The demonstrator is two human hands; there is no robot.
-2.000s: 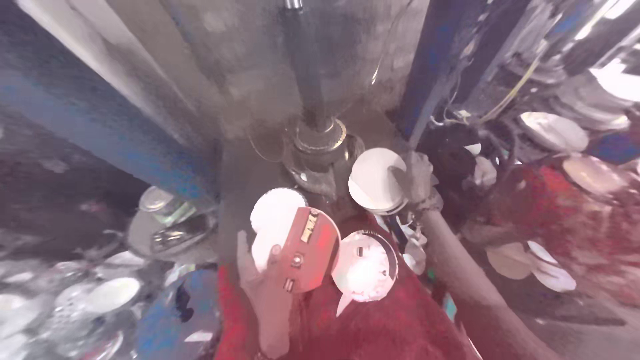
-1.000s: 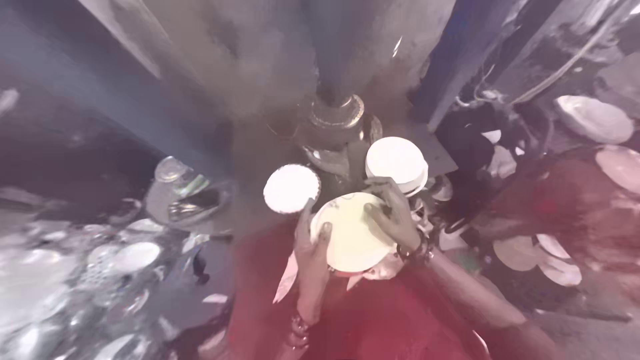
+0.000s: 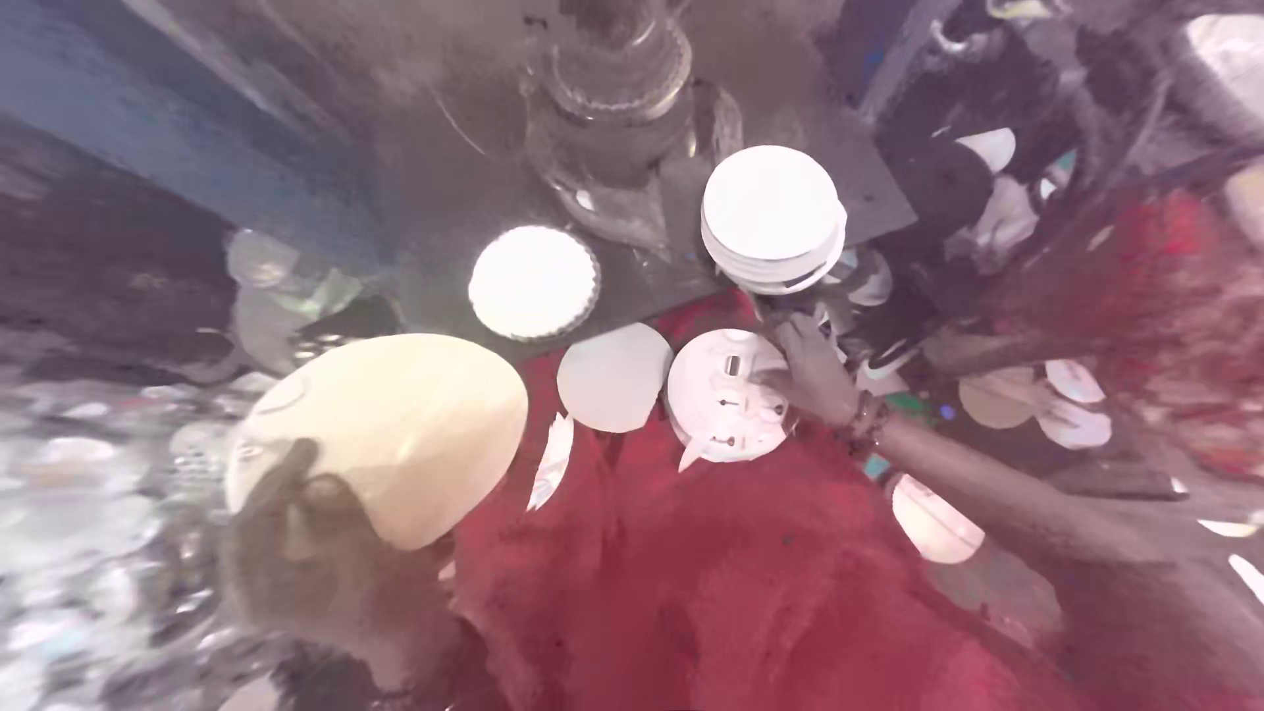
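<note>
My left hand (image 3: 336, 533), blurred at the lower left, holds a large pale yellow disc (image 3: 425, 425) by its near edge. My right hand (image 3: 815, 370) reaches onto a round white container (image 3: 731, 395) with small parts in it, over the red cloth (image 3: 691, 573); its fingertips are at the small parts, and whether they grip one is unclear. A pale translucent disc (image 3: 614, 377) lies left of this container. Farther back are a white round piece with a ridged edge (image 3: 534, 282) and a stack of white discs (image 3: 772, 212).
A metal machine base with a round collar (image 3: 617, 74) stands behind the white pieces. Piles of scattered pieces (image 3: 79, 543) lie at the left. At the right are loose discs (image 3: 997, 395) and a patch of red cloth (image 3: 1185, 326).
The yellow disc, held in both hands before me one second ago, has moved left with my left hand. My right hand has let go of it and is at the white container. The view is closer.
</note>
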